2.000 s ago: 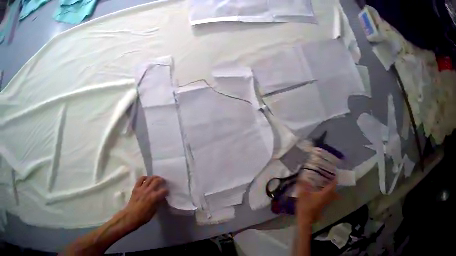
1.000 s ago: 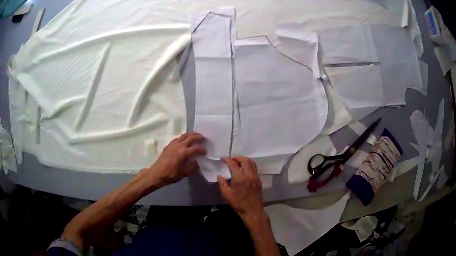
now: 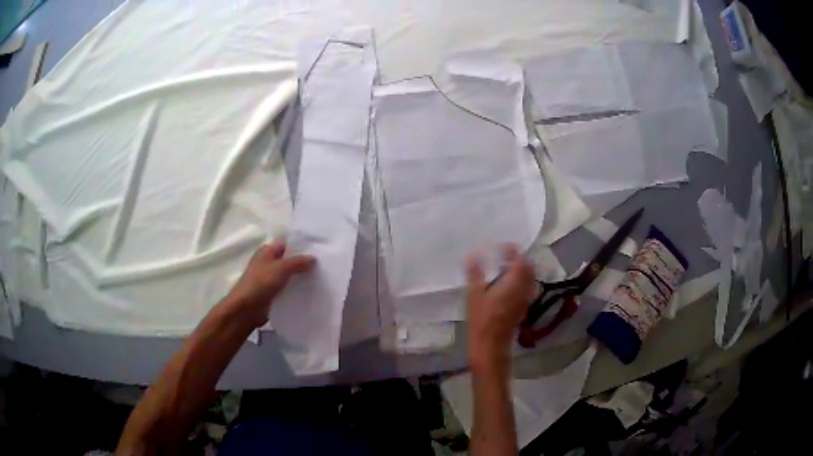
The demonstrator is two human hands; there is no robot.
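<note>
A long narrow white pattern piece [image 3: 332, 196] lies in front of me, its near end turned to the left. My left hand [image 3: 270, 276] holds its left edge near the lower end, thumb on top. My right hand [image 3: 501, 280] is blurred over the lower right of the curved body pattern piece [image 3: 455, 196]; its fingers look apart and I see nothing held. The tailor's shears [image 3: 584, 280] lie just right of that hand, blades pointing up and right, handles partly behind it. The pattern weight [image 3: 639, 296] lies right of the shears.
Cream fabric [image 3: 169, 178] with soft folds spreads at the left and back. A rectangular pattern piece [image 3: 655, 116] lies at the right. Narrow offcuts [image 3: 735, 240] and a white container [image 3: 738, 36] are at the far right. Scraps [image 3: 628, 405] are heaped below the table edge.
The weight was set down beside the shears. Both hands met at the narrow piece's lower end; now my right hand has moved right, and the piece has swung left, away from the body piece.
</note>
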